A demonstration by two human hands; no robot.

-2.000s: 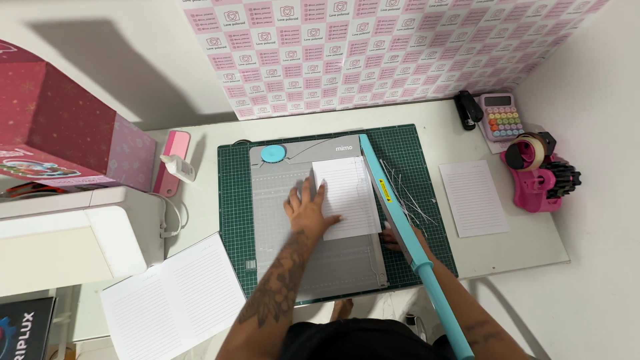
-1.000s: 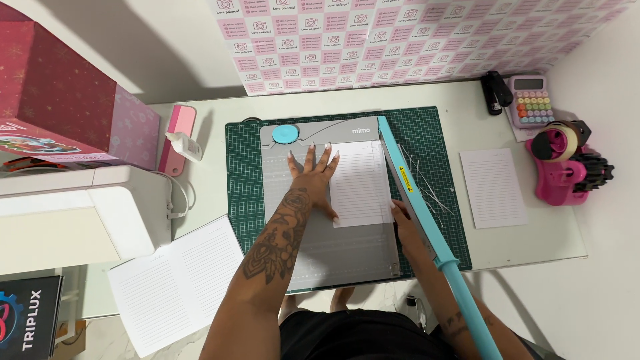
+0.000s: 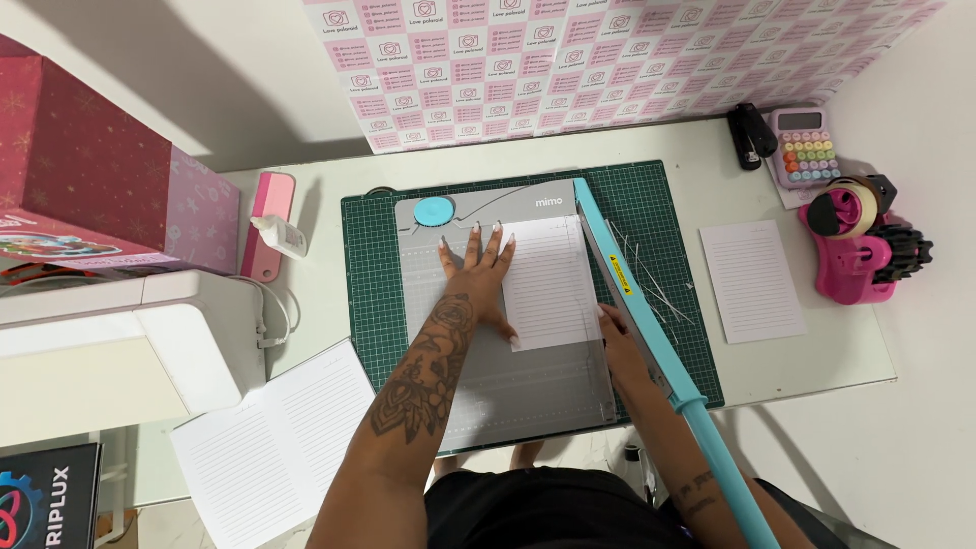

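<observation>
A lined paper sheet (image 3: 553, 286) lies on the grey Mimo paper trimmer (image 3: 534, 396), near its right, cutting edge. My left hand (image 3: 480, 278) is spread flat, fingertips near the sheet's top left and thumb at its lower left corner. My right hand (image 3: 621, 335) is at the trimmer's right edge beside the sheet, partly under the blue cutting arm (image 3: 644, 313); whether it grips anything is hidden. The arm slants down to the right. Thin paper strips (image 3: 656, 286) lie on the green cutting mat (image 3: 374, 305) right of the arm.
Another lined sheet (image 3: 751, 282), a pink tape dispenser (image 3: 850, 259), a calculator (image 3: 807, 149) and a black stapler (image 3: 751, 137) are on the right. Open lined sheets (image 3: 274, 442), a glue bottle (image 3: 282, 235), a pink ruler-like tool (image 3: 268, 206) and a white machine (image 3: 137, 335) are on the left.
The sheet on the trimmer has shifted up toward its top edge, and my left hand has moved up with it. The view has shifted slightly.
</observation>
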